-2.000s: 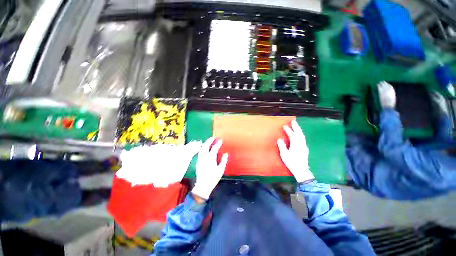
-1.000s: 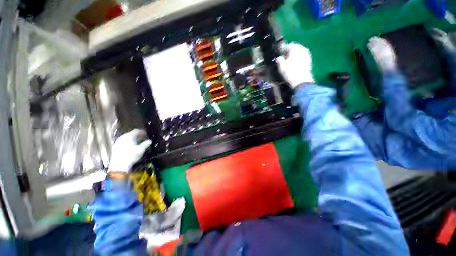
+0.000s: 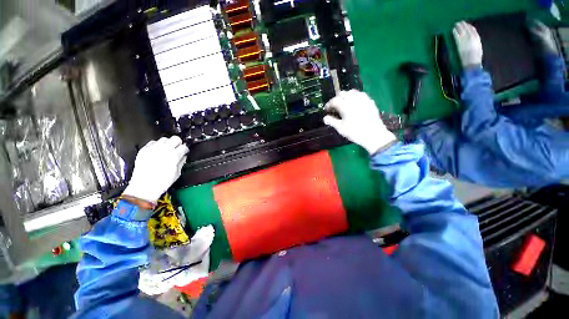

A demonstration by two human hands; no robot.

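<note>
A circuit board [image 3: 274, 103] lies in the black solder carrier [image 3: 249, 151], its white block, orange-brown parts and black parts facing up. My left gloved hand [image 3: 156, 167] is at the carrier's lower left corner, fingers close together. My right gloved hand [image 3: 359, 119] is at the lower right corner, with thumb and fingertips bent around a small dark gap. Whether either hand grips the carrier cannot be told. A red sheet [image 3: 281, 205] lies below the carrier on the green mat [image 3: 371, 187].
Yellow pieces [image 3: 165, 224] lie beneath my left wrist, above a crumpled white cloth [image 3: 181, 265]. A black hand tool [image 3: 413, 81] lies right of the carrier. Further right, another worker's gloved hands [image 3: 468, 43] are on a dark flat object [image 3: 506, 53]. A black slotted rack [image 3: 515, 233] is at lower right.
My right hand has moved down along the carrier's right side to its lower corner. My left hand stays by the lower left corner. The carrier and board sit higher in view.
</note>
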